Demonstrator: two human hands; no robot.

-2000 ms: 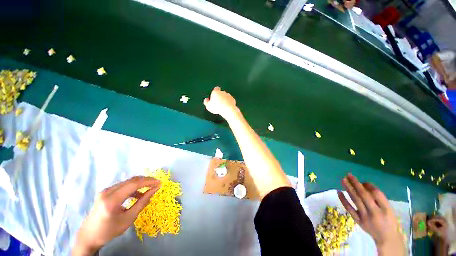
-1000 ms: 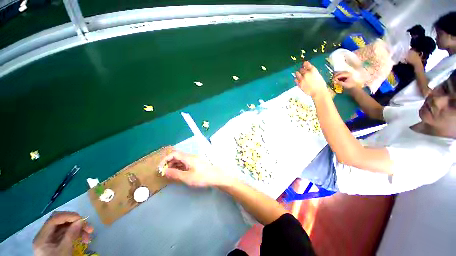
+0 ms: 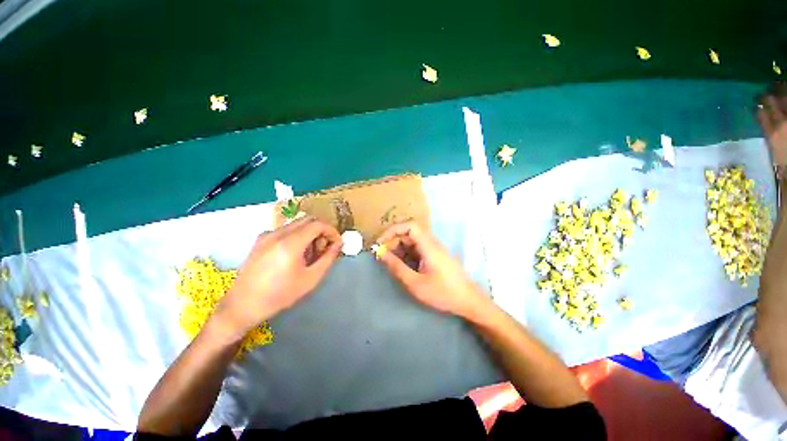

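My left hand (image 3: 289,265) is pinched at the left edge of a flat white disc (image 3: 351,243) on the brown cardboard pad (image 3: 406,200). Any small piece between its fingertips is too small or hidden to tell. My right hand (image 3: 431,274) pinches a small yellow-and-white figure body (image 3: 378,250) just right of the disc, near the pad's lower edge. A pile of thin yellow parts (image 3: 200,293) lies left, partly behind my left forearm. A loose pile of figure bodies (image 3: 587,258) lies right. A green leaf-like tip (image 3: 291,209) shows at the pad's upper left.
Dark tweezers (image 3: 229,182) and a star-shaped yellow piece (image 3: 506,155) lie on the teal edge. Spaced figures lie on the green conveyor (image 3: 328,60). White tape (image 3: 477,155) crosses the sheet. Another person's arm (image 3: 772,284) and another body pile (image 3: 738,224) are at right.
The view has swung back from the right. My right hand has moved from the belt to the pad and now holds a body. My left hand has come from the yellow pile to the disc.
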